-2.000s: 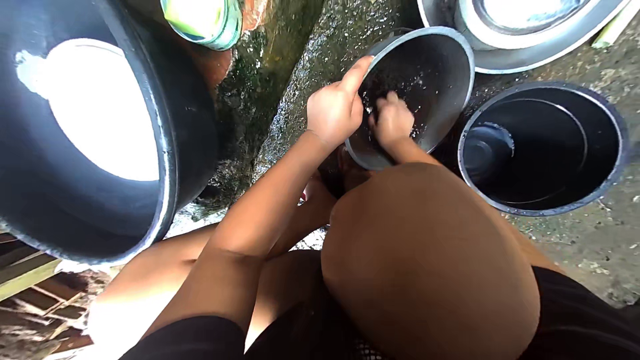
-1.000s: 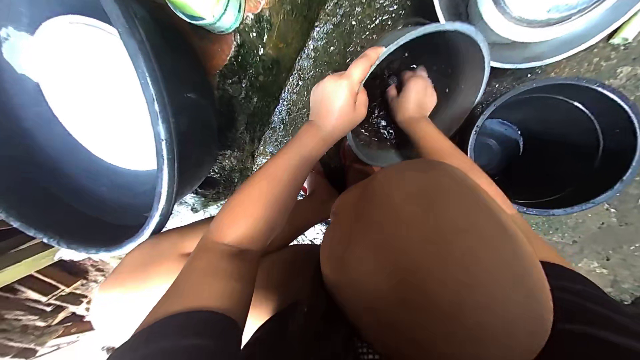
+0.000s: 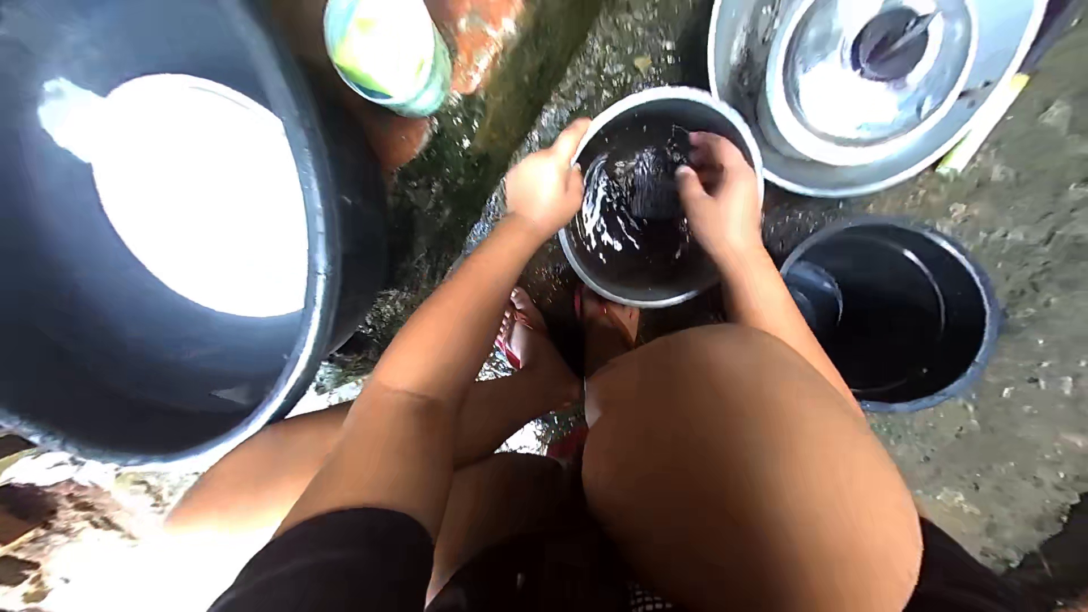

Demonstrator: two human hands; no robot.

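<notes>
A round metal pot point(image 3: 654, 285) with a dark, wet inside is held between my knees and the wet ground, its mouth facing up. My left hand point(image 3: 548, 187) grips its left rim, thumb along the edge. Inside the pot, at the right, my right hand point(image 3: 718, 187) has its fingers curled by a dark, stringy clump point(image 3: 680, 144); whether it grips the clump cannot be told. Streaks of water or suds shine on the pot's inner wall.
A large black tub point(image 3: 319, 255) with bright water stands at the left. Behind it is a green-and-white container point(image 3: 387, 55). A metal basin point(image 3: 739, 76) with a lid-like metal piece point(image 3: 875, 127) lies at the upper right, above a dark bucket point(image 3: 977, 331). Sandalled feet point(image 3: 523, 327) are below the pot.
The pot was tilted and now faces more upward. My right hand has moved from deeper in the pot to its right side. The left hand has kept its hold on the rim.
</notes>
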